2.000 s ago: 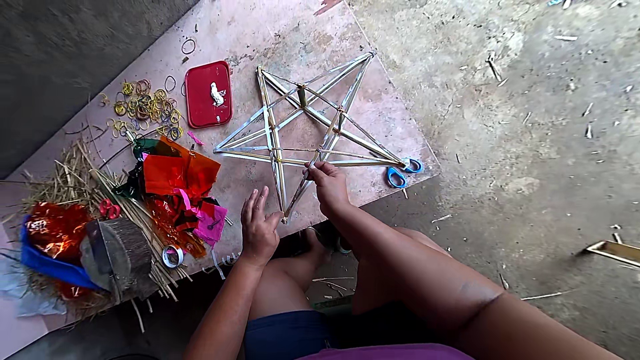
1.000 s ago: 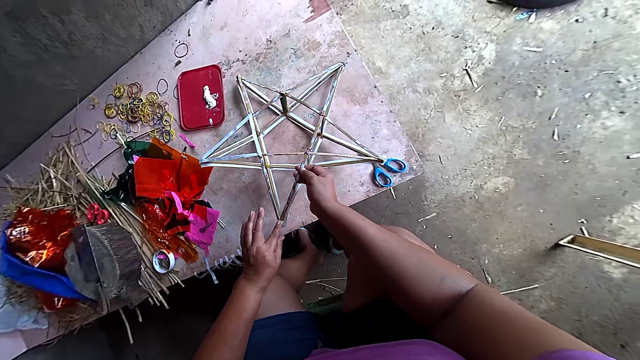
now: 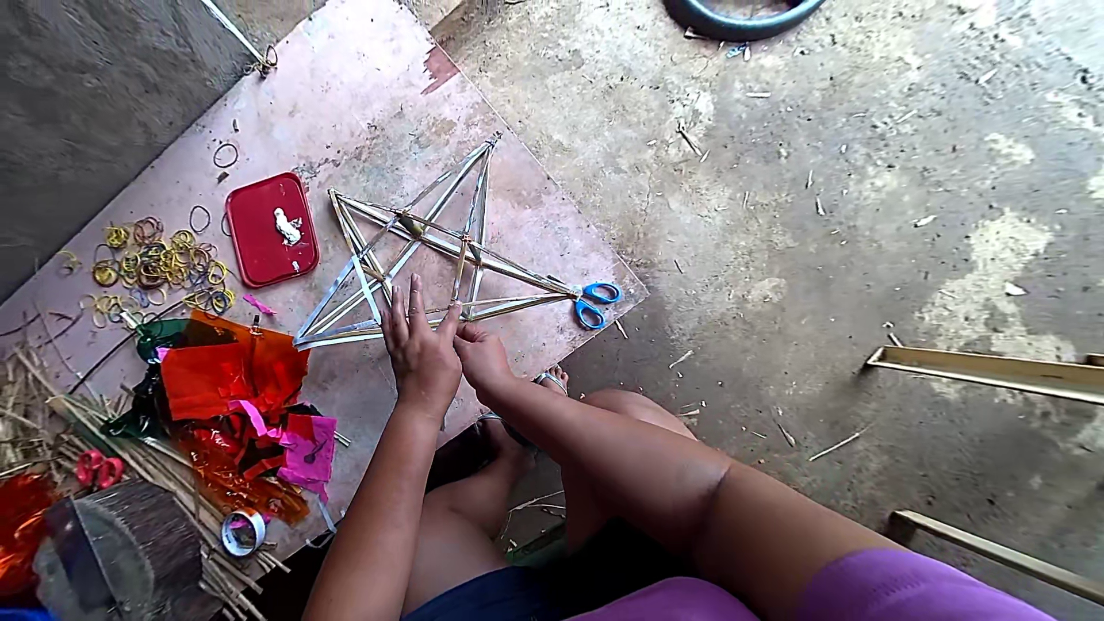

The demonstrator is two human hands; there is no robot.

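Note:
A star-shaped frame of thin bamboo sticks (image 3: 440, 244) lies on the pinkish board. My left hand (image 3: 423, 354) rests on its lower edge with fingers extended and slightly apart. Beside it, my right hand (image 3: 485, 352) has thumb and fingers pinched together at the same edge; what they pinch is too small to tell. Blue-handled scissors (image 3: 592, 316) lie at the star's right point, blades hidden by the sticks. Up and left of my hands is a red plastic lid or tray (image 3: 263, 233) with a white blob (image 3: 287, 227) on it.
Rubber bands (image 3: 164, 263) lie scattered at the left. Below them are orange cellophane (image 3: 216, 371), pink sheet (image 3: 308, 457), bamboo sticks (image 3: 164, 466), red-handled scissors (image 3: 99, 468), a tape roll (image 3: 242, 532) and a wood block (image 3: 142, 543). A tire (image 3: 746, 24) lies on the concrete floor.
The star frame has turned on the board; a different part of it now lies at my hands. My left hand has come close beside my right.

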